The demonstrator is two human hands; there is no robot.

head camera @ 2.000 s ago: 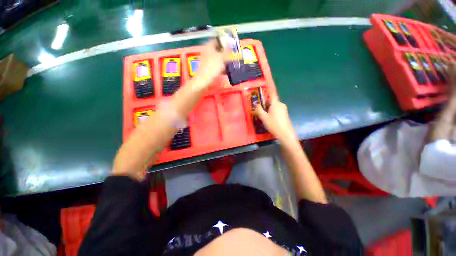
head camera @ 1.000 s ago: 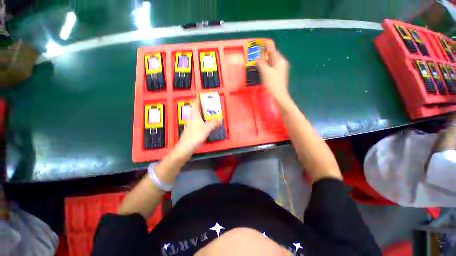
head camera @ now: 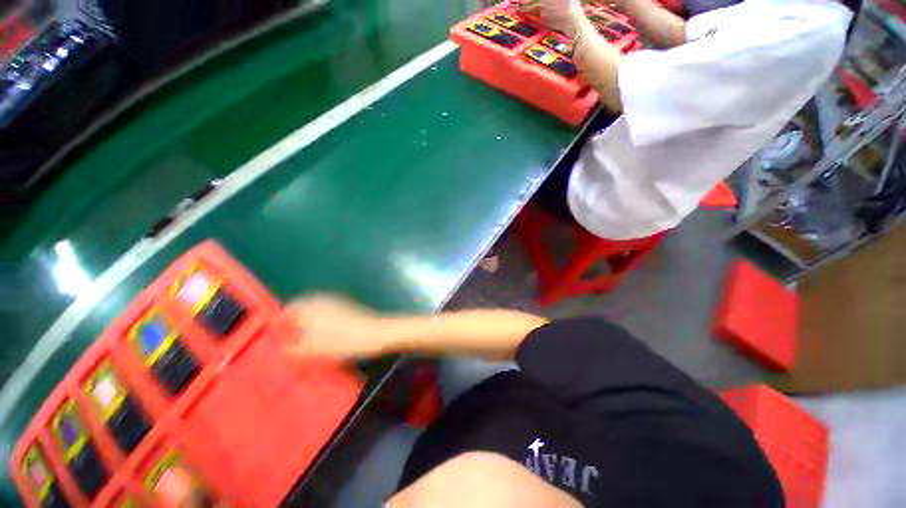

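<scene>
The red-orange phone tray lies tilted at the lower left, cut off by the picture's edge. Its far row holds several yellow-and-black phones; one screen is blue, others pale or dark. Another phone shows in the near row at the bottom edge. The near row's right part is bare red. My right hand is blurred at the tray's right end; its fingers and any grip are unclear. A blurred skin-coloured patch at the bottom edge may be my left hand, mostly cut off.
A person in white sleeves sits at the upper right, hands over stacked phone trays. Thin dark sticks lie by the bench's white line. A red stool and red plastic items stand beyond the bench edge.
The view has swung right, so my tray now sits lower left. My right hand has left the far-row phone and is at the tray's right end. My left hand has mostly left view.
</scene>
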